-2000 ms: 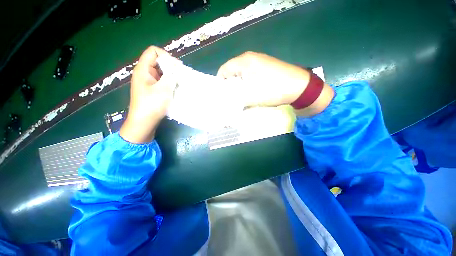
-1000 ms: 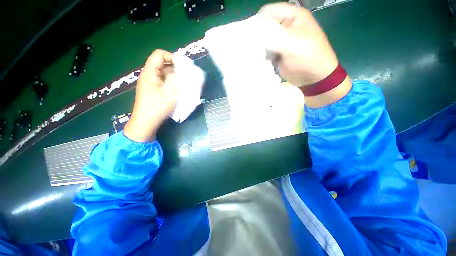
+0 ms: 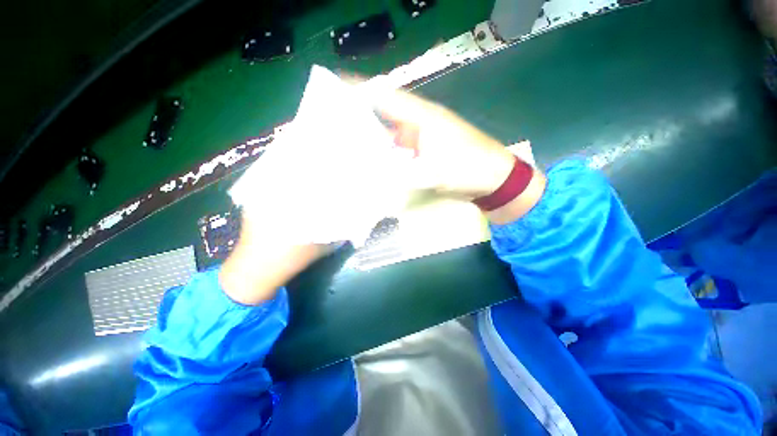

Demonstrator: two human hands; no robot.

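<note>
A blank white liner [image 3: 328, 149], strongly overexposed, is held up between both hands above the bench. My left hand [image 3: 268, 247] is at its lower left; its fingers are hidden behind the glare. My right hand [image 3: 447, 145], with a dark red wristband, grips its right side. An adhesive sticker sheet [image 3: 443, 230] lies on the bench under my hands, bright, with fine lines at its left end. Its middle is partly hidden by the hands and liner.
A grey striped sheet [image 3: 141, 289] lies at the left of the bench [image 3: 630, 102], beside a dark board with pale spots [image 3: 219, 234]. Beyond the chipped metal rail [image 3: 434, 64], several dark units [image 3: 364, 36] sit on the green belt. A grey post [image 3: 515, 17] stands at the rail.
My right hand has come down and left, and the white pieces that were apart a second ago are now together between my hands. The dark units on the belt have shifted right in view.
</note>
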